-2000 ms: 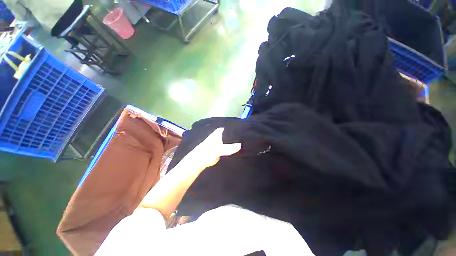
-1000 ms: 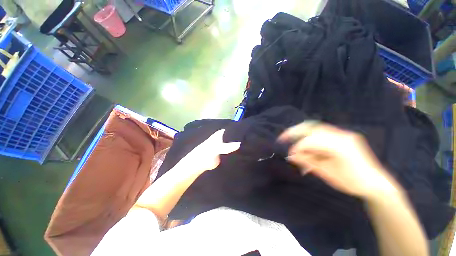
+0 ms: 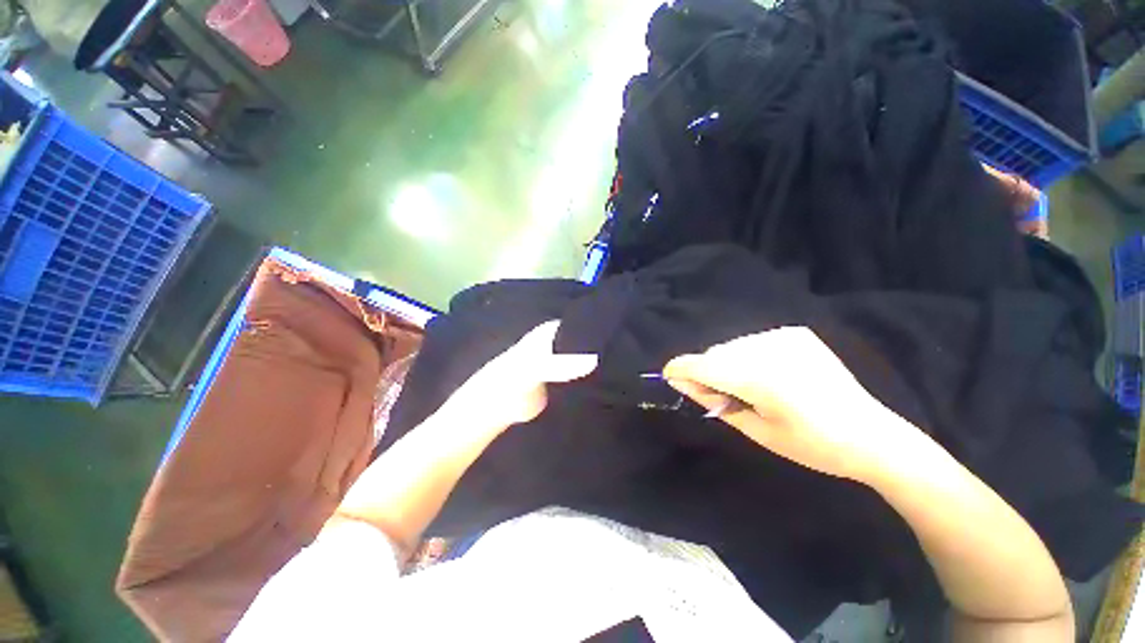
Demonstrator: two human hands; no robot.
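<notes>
A black garment [image 3: 603,465] lies spread over my lap, up against a large heap of black garments [image 3: 804,163]. My left hand [image 3: 534,373] grips a fold of it between thumb and fingers. My right hand [image 3: 760,383] is just to the right, its fingers pinched on a thin pointed tool [image 3: 650,376] whose tip points left towards my left hand. The kind of tool cannot be told. A small light emblem [image 3: 659,405] shows on the black cloth just below the tool tip, partly beside my right fingertips.
A blue-rimmed crate with brown cloth lining [image 3: 251,440] stands beside my left arm. An unlined blue crate [image 3: 94,251] is at far left. A stool [image 3: 151,82] and pink bin [image 3: 251,30] stand at upper left. Another blue crate [image 3: 1017,126] is behind the heap at upper right.
My right hand, out of view two seconds ago, came in from the right and is now lower and closer to my left hand, with the tool visible. My left hand keeps its grip. The view has shifted slightly.
</notes>
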